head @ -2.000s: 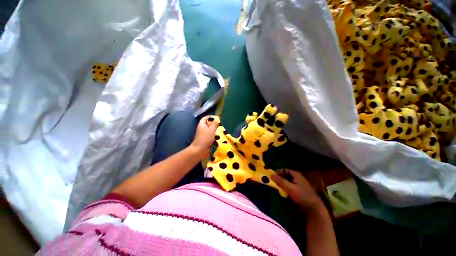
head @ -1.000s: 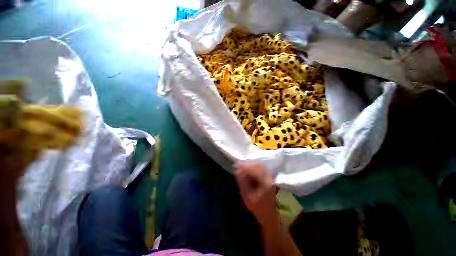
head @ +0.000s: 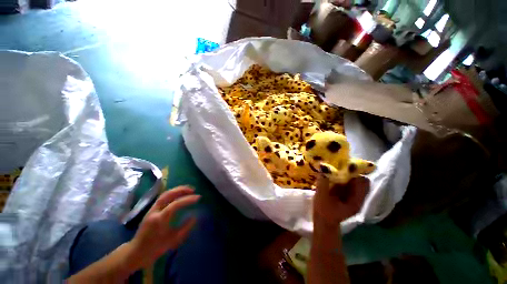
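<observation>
A yellow giraffe hand puppet with black dots (head: 328,151) is in my right hand (head: 340,201), over the near right rim of the full white sack (head: 214,130). Its round head points up and its short arms stick out; its lower body is hidden by my hand. The sack is heaped with spotted puppets (head: 283,113). My left hand (head: 169,217) is empty, fingers apart, above my lap. The other white sack (head: 61,133) stands at the left, with a little spotted plush (head: 8,182) visible at the picture's left edge.
A strap loop (head: 157,173) hangs on the left sack. A cardboard flap (head: 378,102) juts over the full sack's back right. Cartons (head: 258,25) and wrapped bundles stand behind on the green floor (head: 125,105). A pale card (head: 300,256) lies beneath my right forearm.
The puppet held over my lap left both hands; a blurred yellow one was at the left sack. My right hand now holds a puppet at the full sack. My left hand came back empty.
</observation>
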